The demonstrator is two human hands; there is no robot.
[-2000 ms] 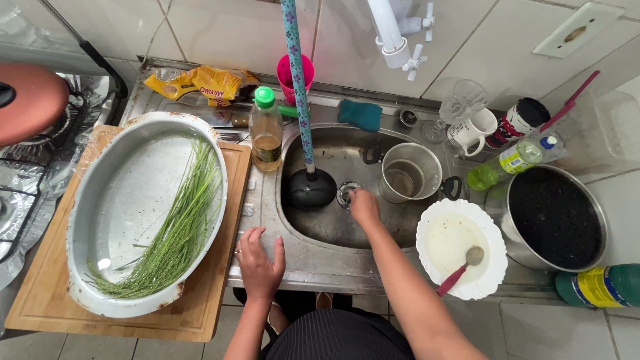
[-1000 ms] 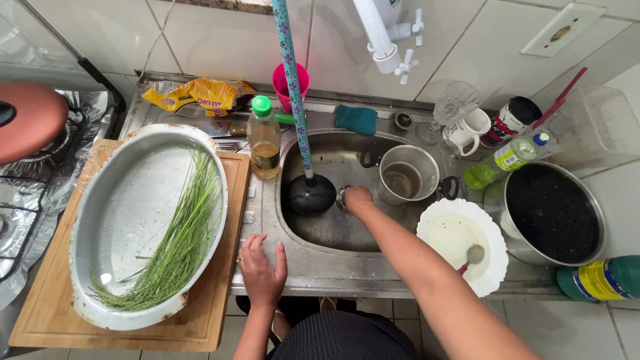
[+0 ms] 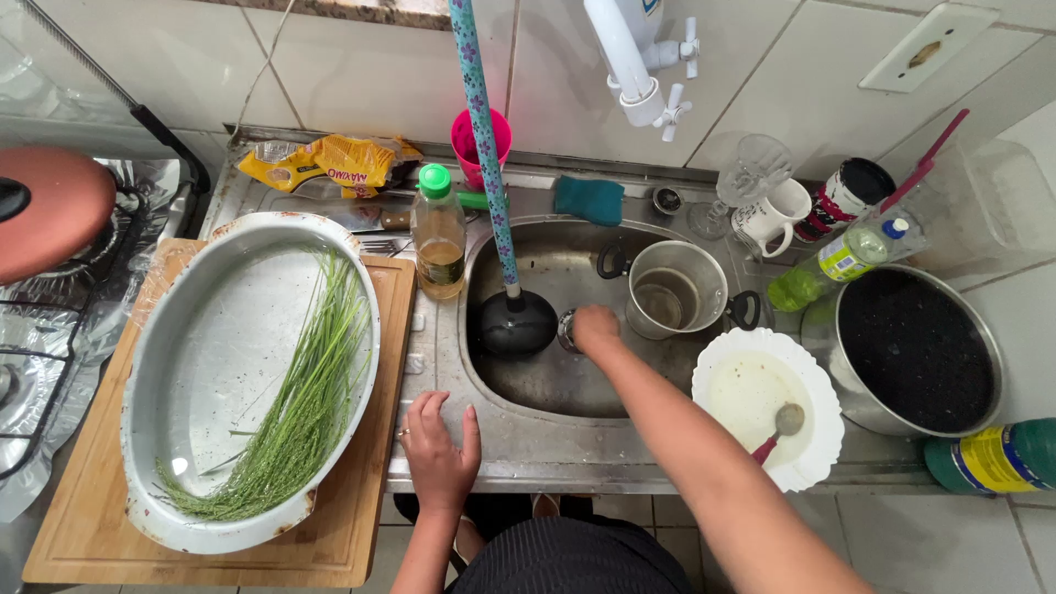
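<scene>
My right hand (image 3: 596, 327) reaches down into the steel sink (image 3: 544, 400), its fingers at the round metal drain piece (image 3: 568, 330); whether they grip it is hidden. Just left of it, the black rubber cup of a plunger (image 3: 518, 323) stands in the sink, its flowered handle rising past the tiles. A metal pot with black handles (image 3: 676, 289) sits in the sink on the right. My left hand (image 3: 441, 450) rests at the counter's front edge, fingers apart and holding nothing. Left of it, an oval enamel basin (image 3: 206, 355) with green grass stalks (image 3: 297, 412) lies on a wooden board (image 3: 355, 528).
A bottle with a green cap (image 3: 440, 239) stands left of the sink, near a knife (image 3: 346, 216). Behind the sink lies a teal sponge (image 3: 588, 200). A scalloped white plate with a spoon (image 3: 722, 371) and a large pot of dark liquid (image 3: 916, 355) stand right. A white faucet (image 3: 631, 74) hangs above.
</scene>
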